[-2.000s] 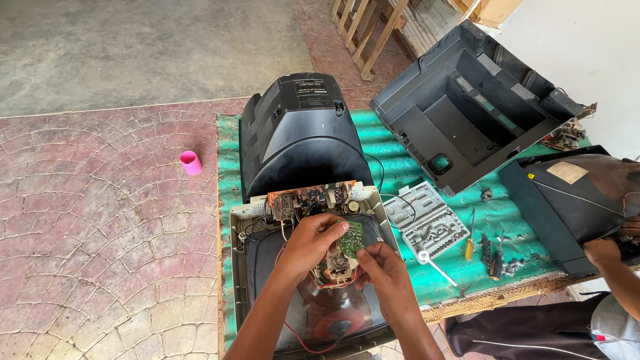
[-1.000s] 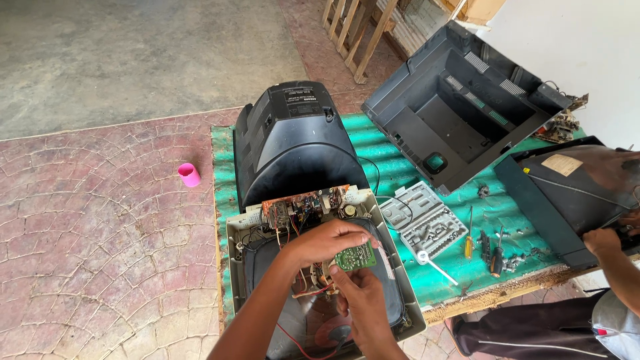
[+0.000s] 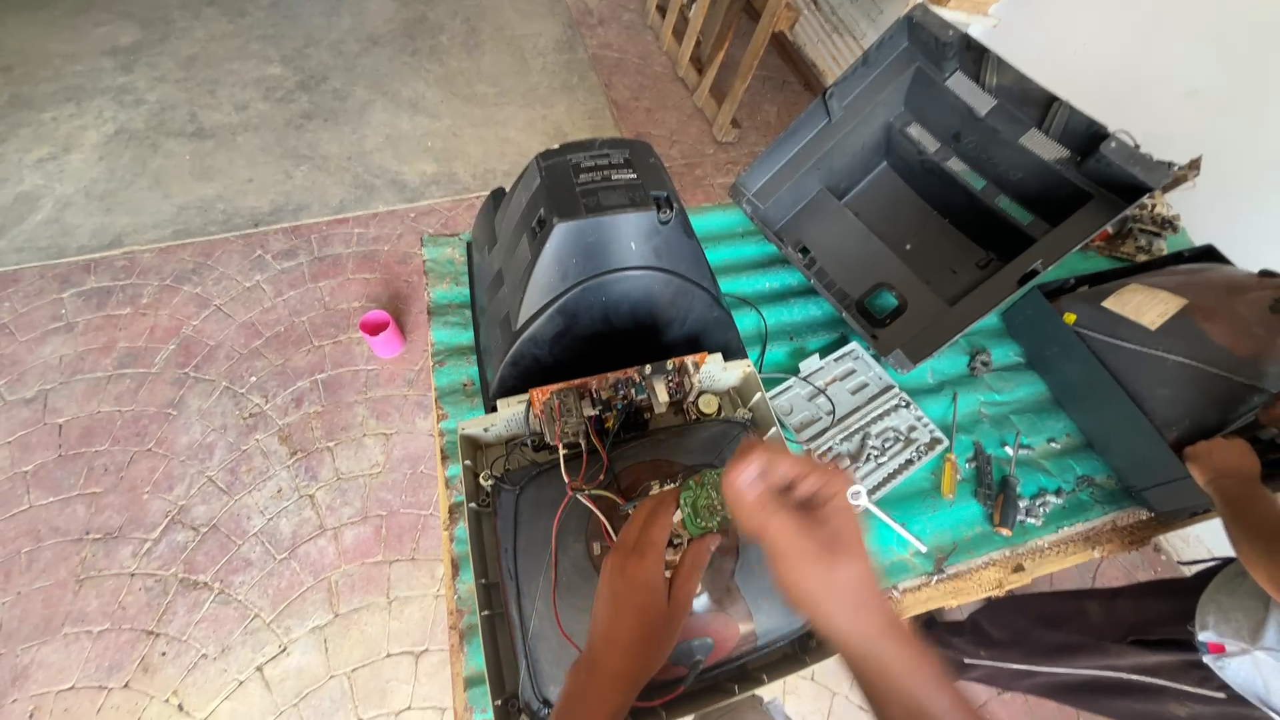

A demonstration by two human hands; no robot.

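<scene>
An opened CRT television (image 3: 475, 560) lies face down, its picture tube (image 3: 540, 530) facing up. A small green circuit board (image 3: 704, 500) sits at the tube's neck, with wires running to it. My left hand (image 3: 645, 570) grips this board from the left and below, thumb and fingers on either side. Blurred by motion, my right hand (image 3: 795, 510) is raised just right of the board; whether it holds anything cannot be told. A larger circuit board (image 3: 620, 395) with components stands along the television's far edge. A red wire (image 3: 553, 570) loops over the tube.
Green corrugated sheeting (image 3: 730, 235) covers the bench. Black television back covers (image 3: 620, 240) (image 3: 900, 190) stand beyond. Rightward lie a grey socket-set case (image 3: 860, 415), screwdrivers (image 3: 949, 475) and a white-headed tool (image 3: 890, 520). A co-worker's hand (image 3: 1222, 462) touches another tube. A pink cup (image 3: 382, 334) is on the floor.
My right hand has moved off the green board to its right. My left hand has shifted onto the board's left side, after both hands were at the board.
</scene>
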